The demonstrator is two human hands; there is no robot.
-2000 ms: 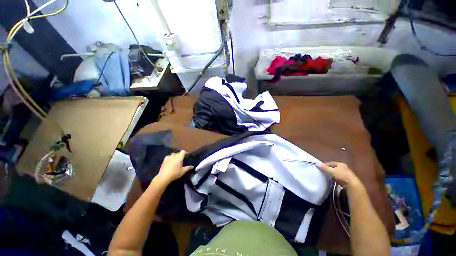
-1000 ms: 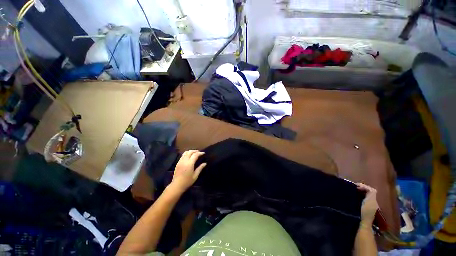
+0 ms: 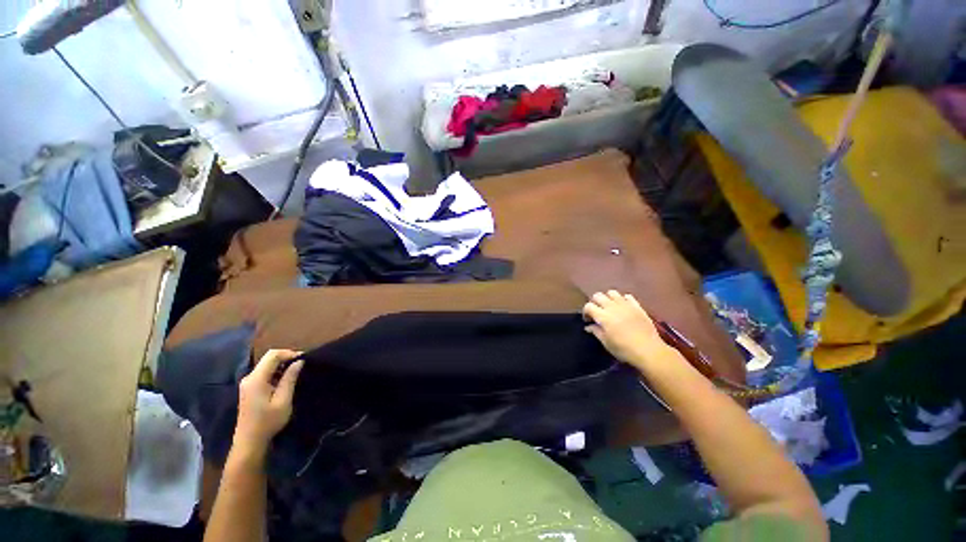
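A black garment (image 3: 455, 355) lies black side up over the front of the brown padded arm (image 3: 350, 302) and hangs toward me. My left hand (image 3: 267, 394) pinches its left upper edge between thumb and fingers. My right hand (image 3: 623, 326) holds its right upper edge. Part of a reddish-brown iron (image 3: 683, 344) shows just right of my right hand, partly hidden by my forearm. The rest of the garment, a black and white bundle (image 3: 397, 217), lies behind the arm.
A brown table pad (image 3: 561, 212) lies behind. A white trough (image 3: 498, 148) holds red and black cloth. A grey padded board (image 3: 794, 169) lies over yellow cloth (image 3: 900, 138) at right. A wrapped hose (image 3: 821, 254) hangs near a blue basket (image 3: 842, 423). A tan board (image 3: 79, 371) is left.
The garment went from white side up to black side up, and its upper edge now lies straighter along the arm. My right hand has moved inward and up. The view has turned right.
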